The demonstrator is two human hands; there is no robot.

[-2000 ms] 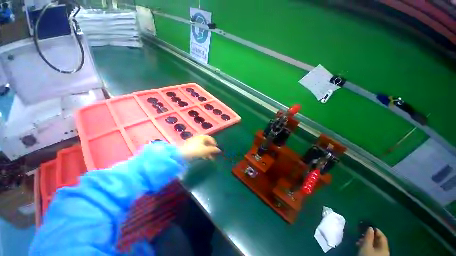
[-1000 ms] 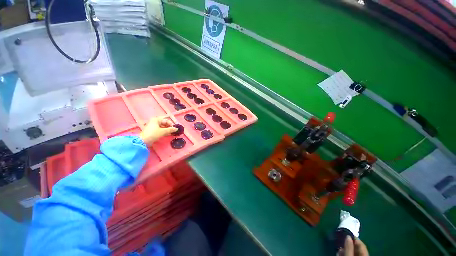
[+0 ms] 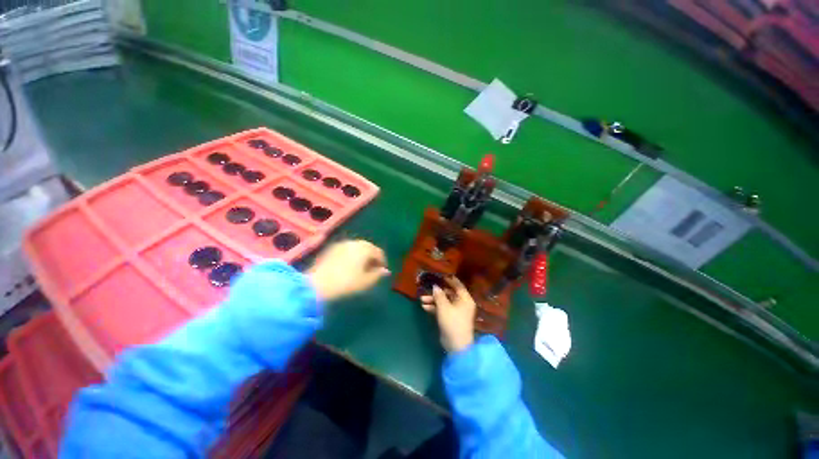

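My right hand [image 3: 452, 312] holds a dark round part [image 3: 431, 284] at the left station of the reddish-brown fixture [image 3: 489, 316]. My left hand [image 3: 348, 268] is blurred, between the parts tray and the fixture; nothing shows clearly in its curled fingers. The left toggle clamp's red grip [image 3: 487, 165] stands up at the back. The right clamp's red grip [image 3: 539, 274] points toward me. The salmon-pink parts tray [image 3: 110, 262] holds dark discs in groups, with two visible [image 3: 206, 258] in the front compartment beside my left sleeve.
A crumpled white piece [image 3: 551, 334] lies right of the fixture on the dark-green bench [image 3: 647, 359]. Redder stacked trays [image 3: 47, 372] are below at the left. A green partition [image 3: 386, 108] with clipped papers [image 3: 497, 109] runs behind.
My left hand has moved right, from the tray toward the fixture, leaving a disc in the front compartment. My right hand has come from beside the white piece to the left station with a part.
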